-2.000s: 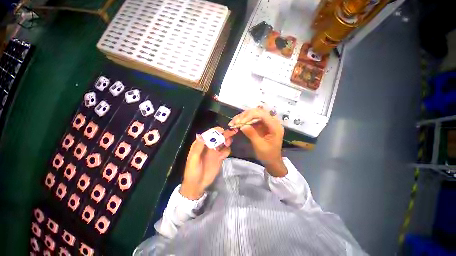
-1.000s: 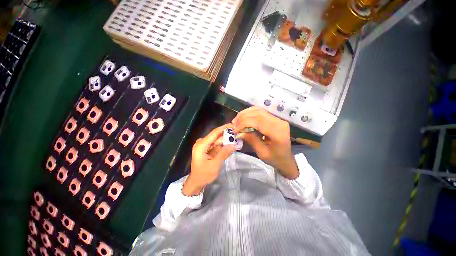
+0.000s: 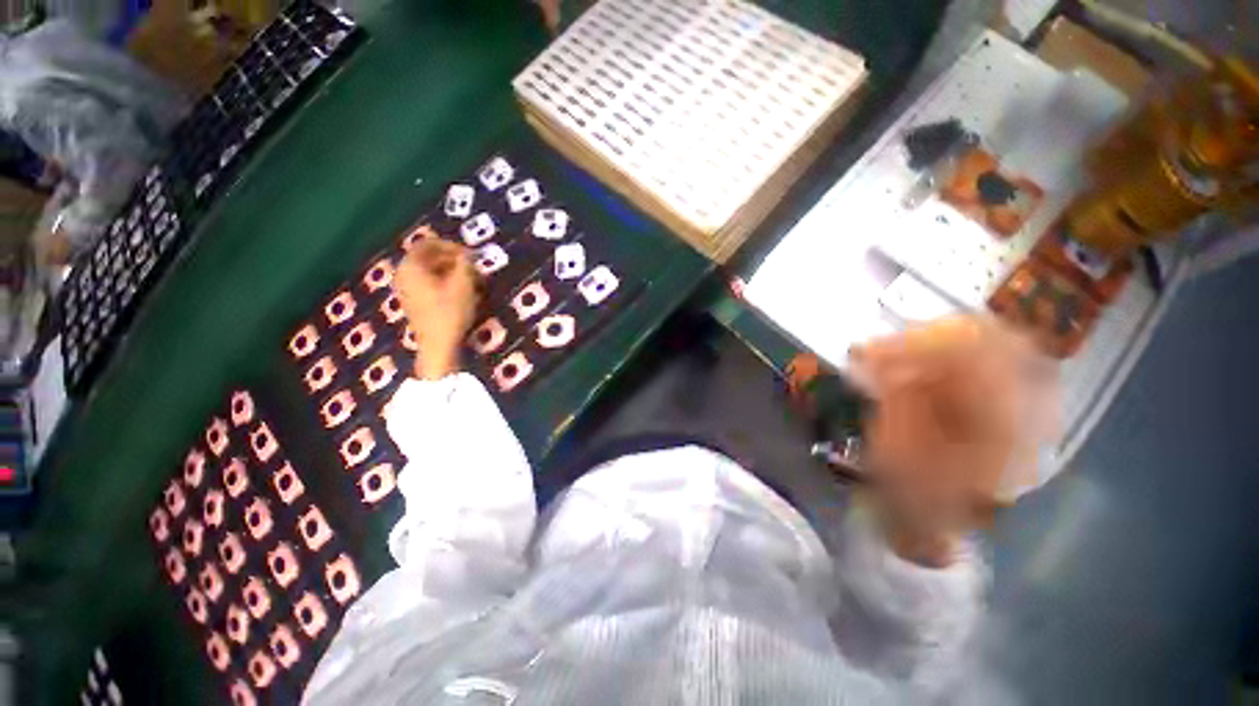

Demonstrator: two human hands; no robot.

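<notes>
My left hand [image 3: 436,287] is over the upper part of a black parts tray [image 3: 463,361], among the housings. Its fingers point down and hide what lies under them. White housings [image 3: 550,224] stand in the tray's upper rows, and reddish unfinished housings [image 3: 377,480] in the lower rows. One white housing [image 3: 490,258] lies just right of my left hand. My right hand [image 3: 953,407] is blurred, over the front edge of the white press base [image 3: 828,276]. I cannot tell if it holds anything.
A stack of white sheets [image 3: 690,104] lies behind the tray. Orange-brown nests [image 3: 991,193] and the brass-coloured press head [image 3: 1174,166] are at the right. A second tray [image 3: 256,517] is at lower left, dark trays [image 3: 124,276] beyond. Another person's pale sleeve [image 3: 83,117] shows at upper left.
My hands have parted. My left hand has moved left to the tray, my right hand right to the press. The white housing is no longer seen between them. The view has shifted left.
</notes>
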